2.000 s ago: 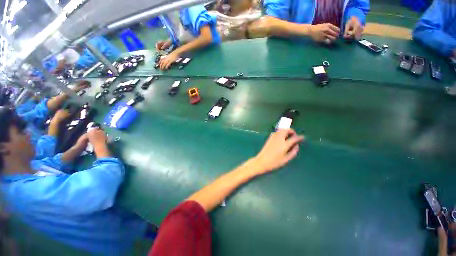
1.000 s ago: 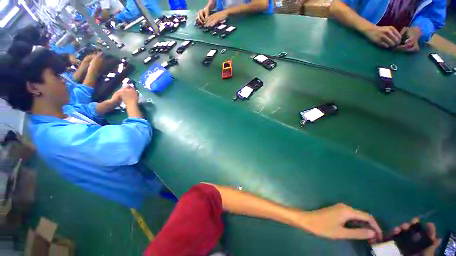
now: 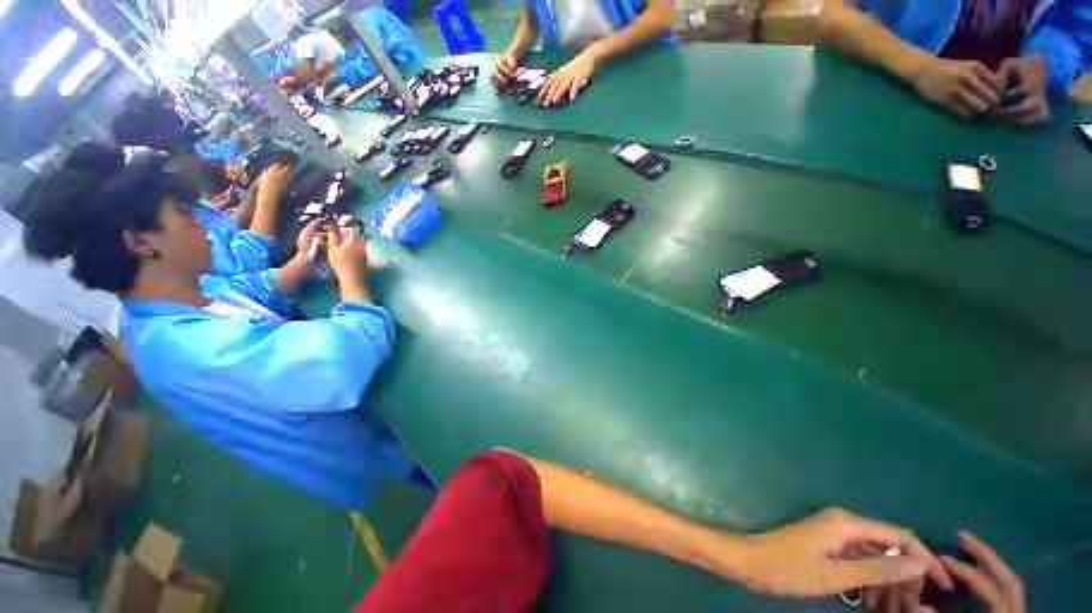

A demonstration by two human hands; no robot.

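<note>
My left hand [image 3: 832,556], at the end of a red sleeve, is at the bottom right with its fingers closed over a dark mobile phone [image 3: 944,584]. My right hand [image 3: 992,584] holds the phone from the other side, cut off by the bottom edge. The fingers hide most of the phone. A small pale ring [image 3: 853,594] shows under my left hand. What lies between the fingertips is too blurred to tell.
Black phones with white rectangles [image 3: 752,283] lie on the dark green belt [image 3: 838,317], with a red-orange phone [image 3: 553,183] and a blue bin [image 3: 407,213] further left. A worker in blue [image 3: 258,359] sits left; others work across the bench.
My left hand reached down from a phone on the belt to my right hand at the bottom right. Since one second ago the fingers of both hands have closed around the phone, covering its white rectangle.
</note>
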